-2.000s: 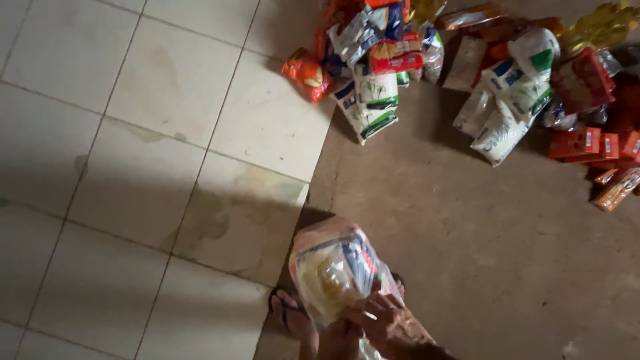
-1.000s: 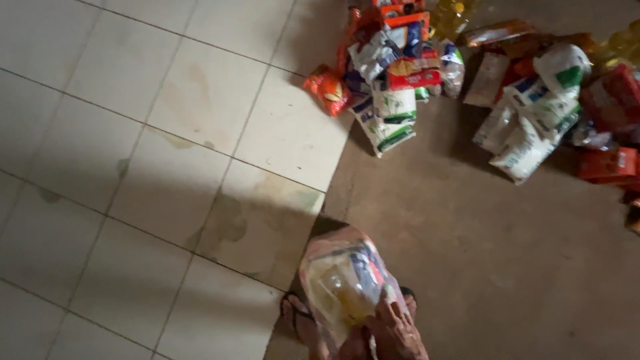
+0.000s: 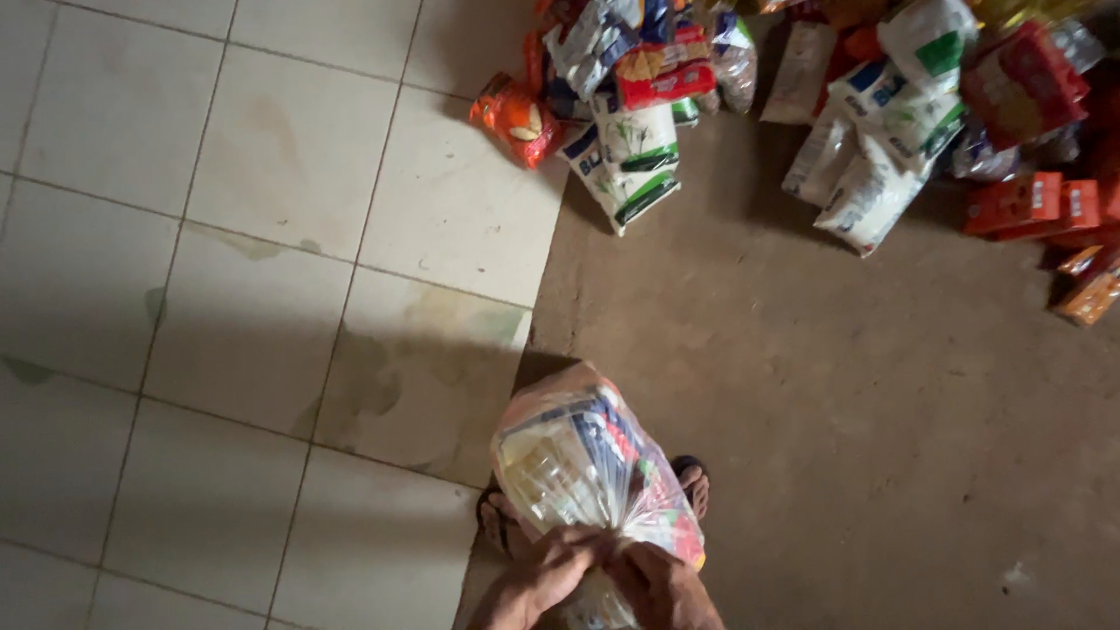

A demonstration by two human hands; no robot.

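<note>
A clear plastic bag (image 3: 604, 455) full of packaged groceries stands between my feet at the bottom middle. Its neck is gathered tight, with folds running out from my fingers. My left hand (image 3: 560, 564) pinches the gathered neck from the left, and my right hand (image 3: 656, 582) grips it from the right, the two nearly touching. Through the film show a yellowish container, blue and white packs and red packs. Loose plastic of the bag's mouth hangs below the hands. The fingertips are partly hidden.
Heaped on the floor ahead are white and green packets (image 3: 634, 166), an orange packet (image 3: 516, 122) and a red biscuit pack (image 3: 669, 70). Farther right lie more white packets (image 3: 875, 184), red boxes (image 3: 1019, 206) and an orange pack (image 3: 1089, 289). White tiles (image 3: 262, 149) meet brown concrete (image 3: 840, 420).
Both hands have come together at the bag's neck, which is now bunched tight. Earlier the plastic over the groceries looked looser, with one hand lying over the bag's right side.
</note>
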